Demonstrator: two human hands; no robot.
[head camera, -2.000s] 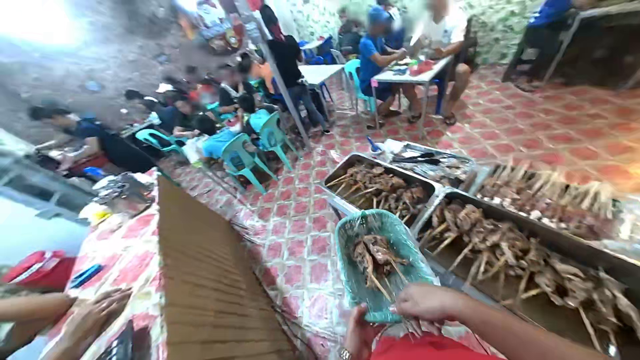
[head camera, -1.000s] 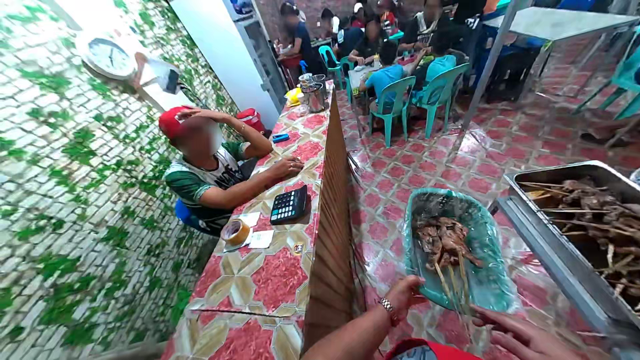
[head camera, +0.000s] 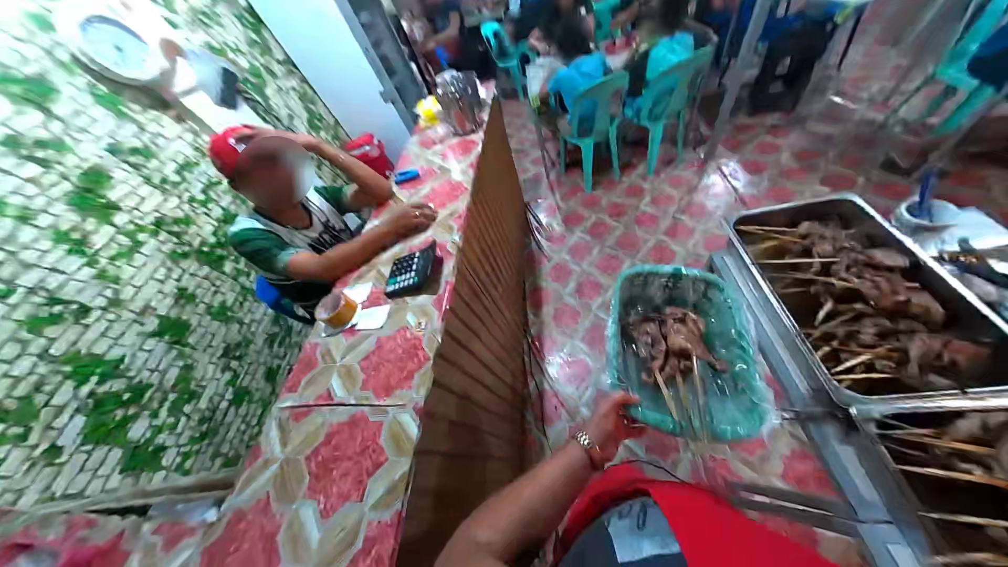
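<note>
With its fingers at the lower left rim, my left hand (head camera: 615, 426) holds a green plastic basket (head camera: 756, 370) lined with clear plastic. Several skewers of meat (head camera: 679, 342) lie inside, their sticks pointing toward me. A metal watch is on my left wrist. My right hand is outside the picture. Beside the basket on the right stands a steel tray (head camera: 854, 206) of skewered meat, with a second tray of skewers (head camera: 945, 465) nearer me.
A person in a red cap (head camera: 287, 213) sits behind the tiled counter (head camera: 370, 441) on the left. On it are a calculator (head camera: 411, 270), a tape roll (head camera: 337, 309) and metal containers (head camera: 459, 101). Green chairs (head camera: 592, 118) with seated people stand farther back. A white bowl (head camera: 929, 214) is at right.
The view has swung left from the trays toward the counter. My right hand, by the skewers in the basket a second ago, is out of view. My left hand stays on the basket.
</note>
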